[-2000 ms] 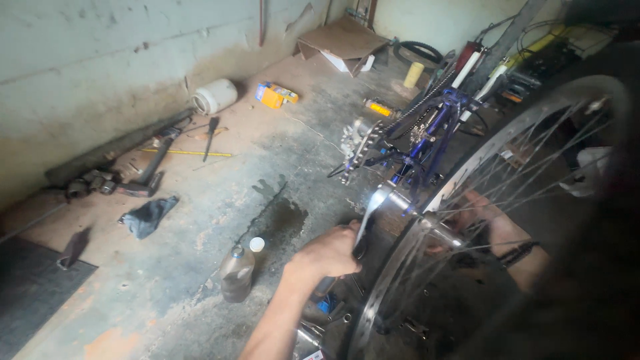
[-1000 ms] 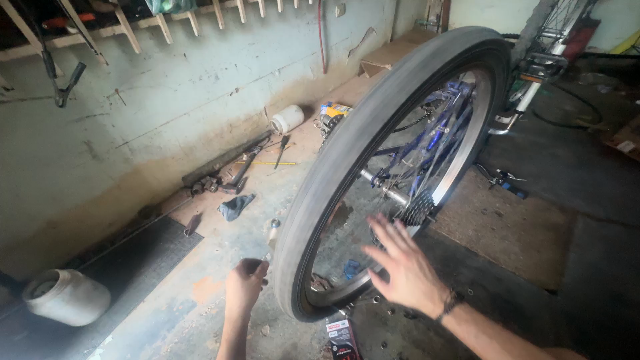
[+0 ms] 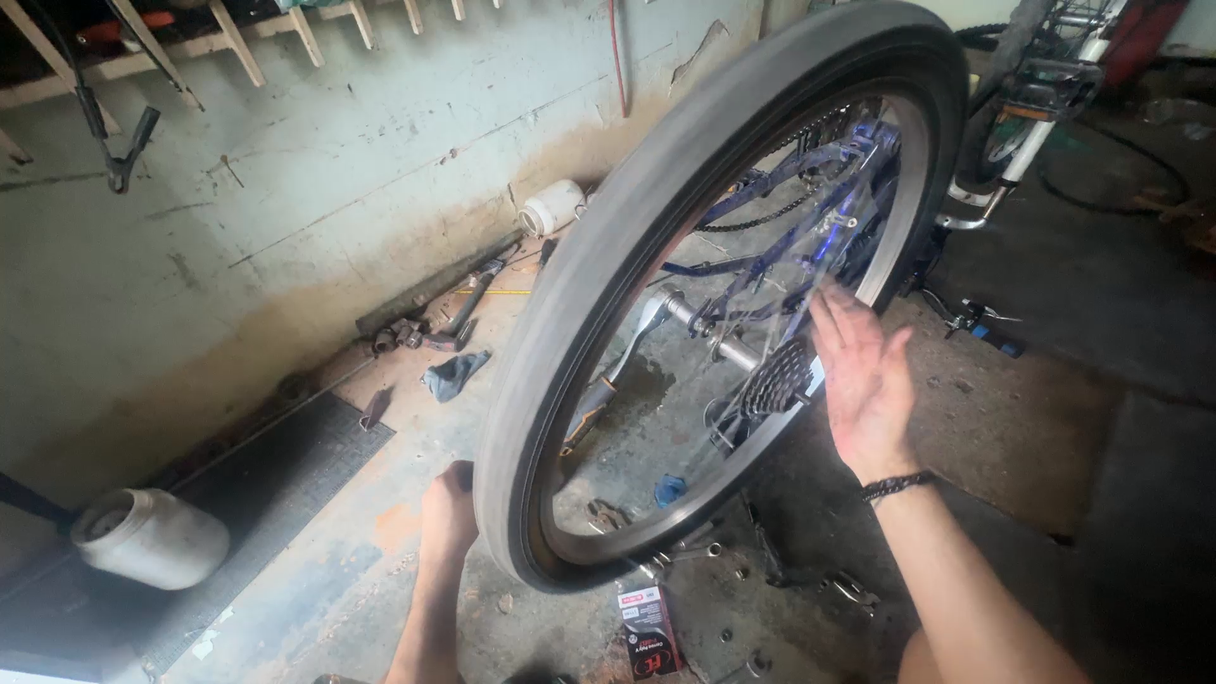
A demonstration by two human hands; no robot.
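Note:
A bicycle wheel [image 3: 532, 380] with a blurred tyre tread stands tilted across the middle, a rear cassette [image 3: 776, 378] at its hub. My left hand [image 3: 449, 508] is at the tyre's lower left side; its fingers are mostly hidden, so its grip is unclear. My right hand [image 3: 860, 380], palm flat and fingers spread, is beside the cassette over the rim and spokes. Through the spokes a blue bicycle frame [image 3: 826, 228] shows with a chain. A ratchet wrench [image 3: 632, 347] with a black and orange handle is seen behind the wheel, its head at a metal cylinder [image 3: 686, 312].
On the floor at left lie a hammer [image 3: 465, 313], a grey rag [image 3: 456, 375] and a dark mat [image 3: 275, 494]. White plastic containers [image 3: 152, 540] [image 3: 553, 207] stand near the wall. Below the wheel are a printed box [image 3: 649, 632] and wrenches [image 3: 698, 553]. Another bicycle part [image 3: 1031, 142] is at the upper right.
Two seconds ago my left hand was by the wrench; now it is at the tyre. The wheel has been raised and tilted into the middle. Since one second ago my right hand has turned more upright.

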